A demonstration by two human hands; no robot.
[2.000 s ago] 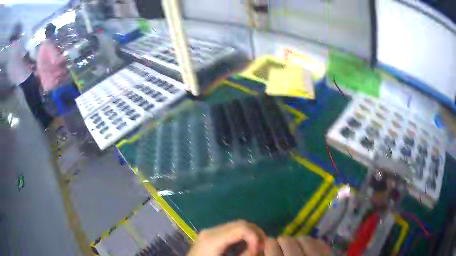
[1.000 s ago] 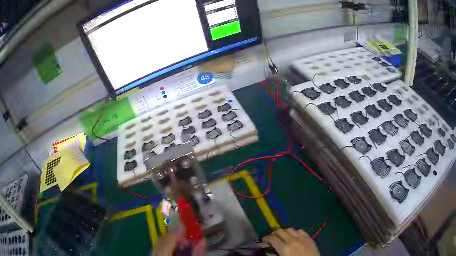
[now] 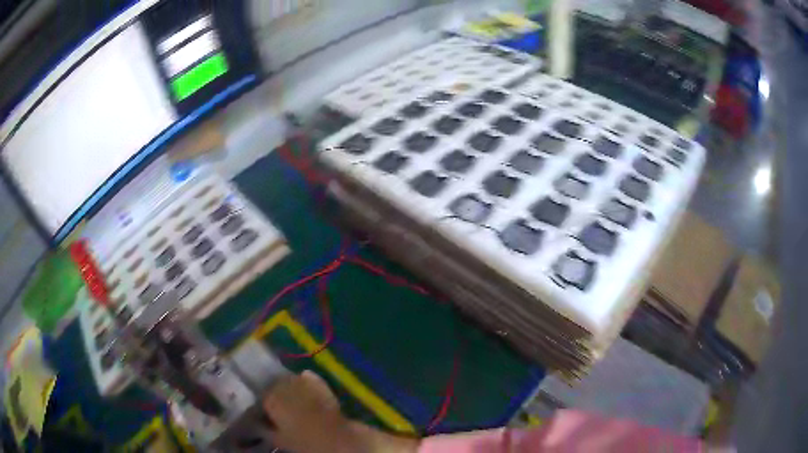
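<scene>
My right hand (image 3: 306,409) is blurred at the lower edge of the silver test fixture (image 3: 199,389), with its forearm and pink sleeve reaching in from the right. Its fingertips are hidden, so I cannot tell whether it holds a part. The red toggle clamp handle (image 3: 89,271) stands raised at the left. My left hand is not in view. The rear foam tray (image 3: 257,266) behind the fixture is partly filled with dark modules. The large tray stack (image 3: 580,311) at the right has rows of dark grey modules in its top foam tray.
Red test leads (image 3: 326,305) loop over the green mat between fixture and stack. The monitor (image 3: 97,115) at the upper left shows a green box. A yellow sheet (image 3: 31,389) lies at the far left. Cardboard (image 3: 749,310) is at the right, beyond the stack.
The view has swung right. The red handle has gone from lowered to raised, and my left hand has left the picture. My right hand has moved from beside the baseplate to the fixture.
</scene>
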